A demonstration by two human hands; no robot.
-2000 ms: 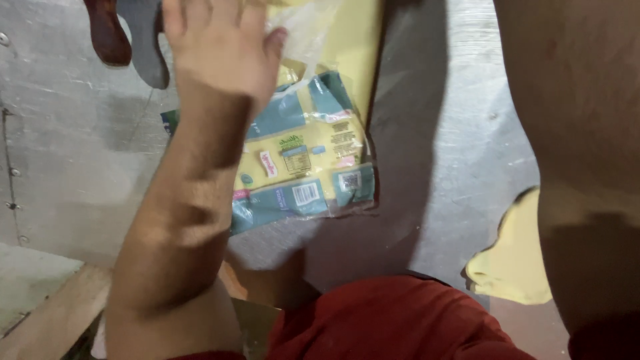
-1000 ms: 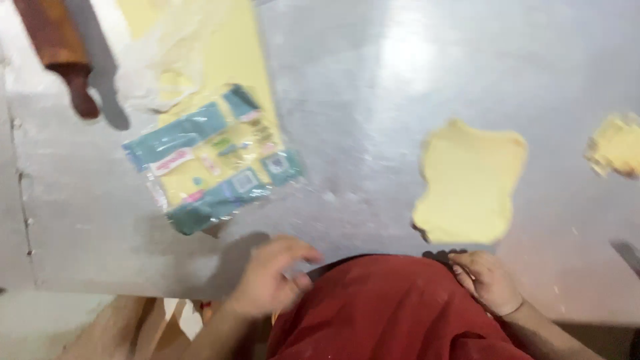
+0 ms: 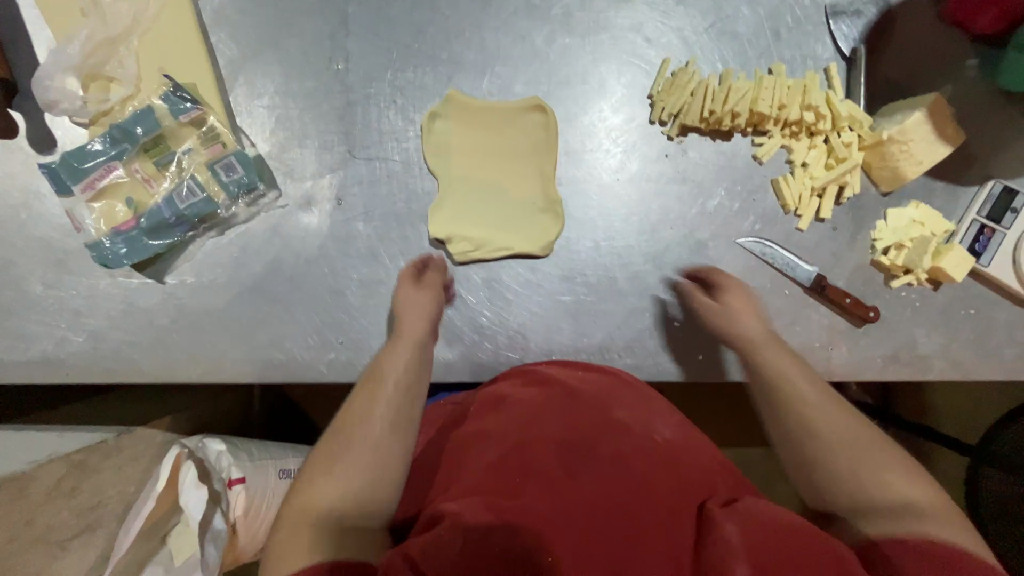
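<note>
A flat sheet of dough (image 3: 494, 178) with wavy edges lies on the steel table in front of me. Just below its lower left corner is my left hand (image 3: 422, 292), its fingers curled, with no object visible in it. My right hand (image 3: 714, 300), somewhat blurred, is over the table between the dough and a knife with a wooden handle (image 3: 842, 299); whether its fingers are closed is hard to tell. Beyond the knife lie many cut cheese sticks (image 3: 752, 102), a block of cheese (image 3: 912, 144) and a small heap of cheese pieces (image 3: 912, 238).
An opened plastic wrapper (image 3: 152, 176) lies on a pale yellow slab (image 3: 172, 52) at the left, near a rolling pin (image 3: 6, 96). A digital scale (image 3: 992, 232) is at the right edge, and a metal blade (image 3: 854, 28) at the top right. Below the table stands an open sack (image 3: 248, 488).
My left hand, over the wrapper two seconds ago, is now beside the dough. My right hand has moved from the table's front edge to above the tabletop. The view has shifted to the right.
</note>
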